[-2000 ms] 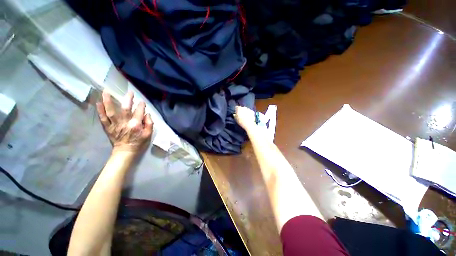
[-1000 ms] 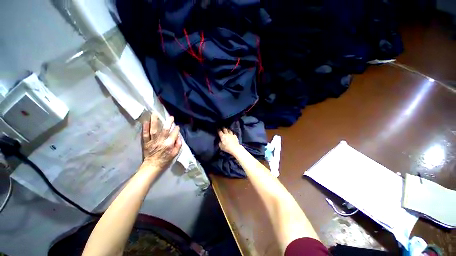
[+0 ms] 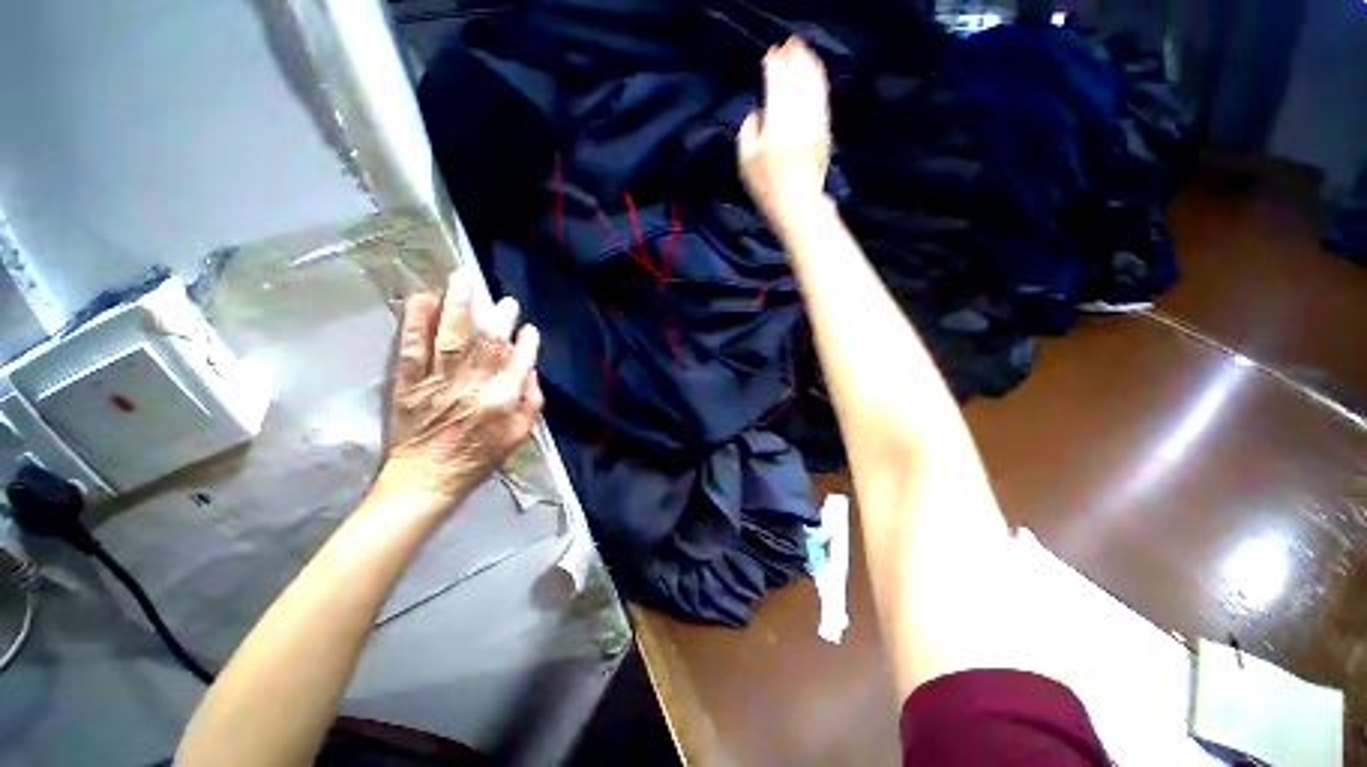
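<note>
A big heap of navy garments with red stitching [image 3: 645, 285] lies at the back left of the brown table, with darker garments [image 3: 1005, 165] to its right. A grey garment bundle [image 3: 712, 525] sits at the near end of the heap, by the table corner. My right hand [image 3: 790, 128] is stretched out over the top of the navy heap; whether its fingers hold cloth cannot be told. My left hand [image 3: 462, 382] rests flat with its fingers on the edge of the white partition, holding nothing.
A white partition [image 3: 300, 495] with a socket box [image 3: 135, 402] and black plug [image 3: 45, 502] stands at left. A white and light-blue strip [image 3: 832, 570] lies beside the grey bundle. White paper [image 3: 1102, 644] and a notepad [image 3: 1267, 712] lie on the table [image 3: 1154, 495] at right.
My right hand has left the grey bundle and moved up and away over the navy heap. My left hand stays on the partition edge. The view has tilted up and left.
</note>
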